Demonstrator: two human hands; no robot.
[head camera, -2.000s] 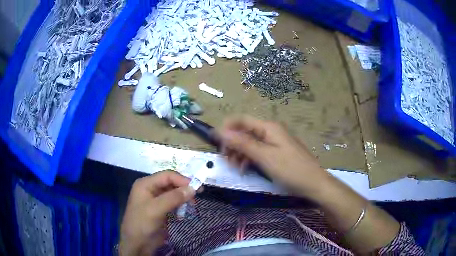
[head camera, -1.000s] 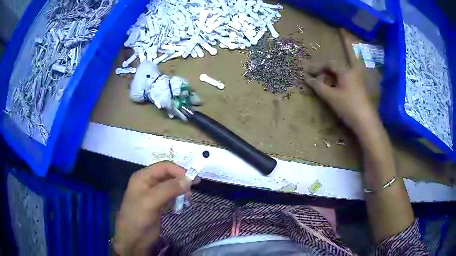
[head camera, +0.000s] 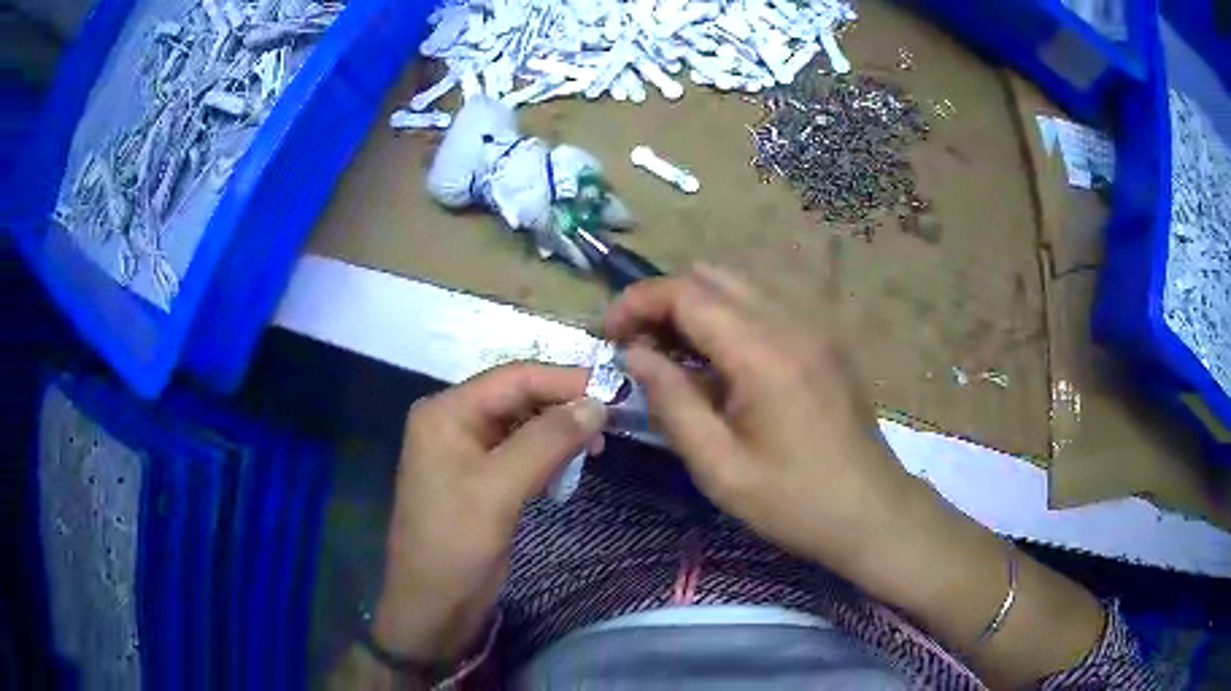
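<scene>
My left hand (head camera: 493, 473) pinches a white plastic piece (head camera: 605, 374) between thumb and forefinger, low over the white front edge of the board. My right hand (head camera: 776, 405) is at the upper end of that piece, its thumb and forefinger nearly together; I cannot tell whether a small fitting is between them. A tool with a cloth-wrapped head (head camera: 520, 176) lies on the cardboard behind my hands, its black handle (head camera: 624, 263) mostly hidden by my right hand. A heap of small metal fittings (head camera: 840, 151) lies at the right back.
A pile of white plastic pieces (head camera: 621, 41) lies at the far side, and one loose white piece (head camera: 664, 169) lies nearer. Blue bins stand at left (head camera: 277, 203), far right (head camera: 1006, 47) and right (head camera: 1141, 290). Stacked blue trays (head camera: 236, 554) are below left. A paper label (head camera: 1077, 150) lies at right.
My right hand has come back from the metal heap to the white piece in my left hand, and now covers most of the black handle. The view has shifted, so the bench things sit farther right.
</scene>
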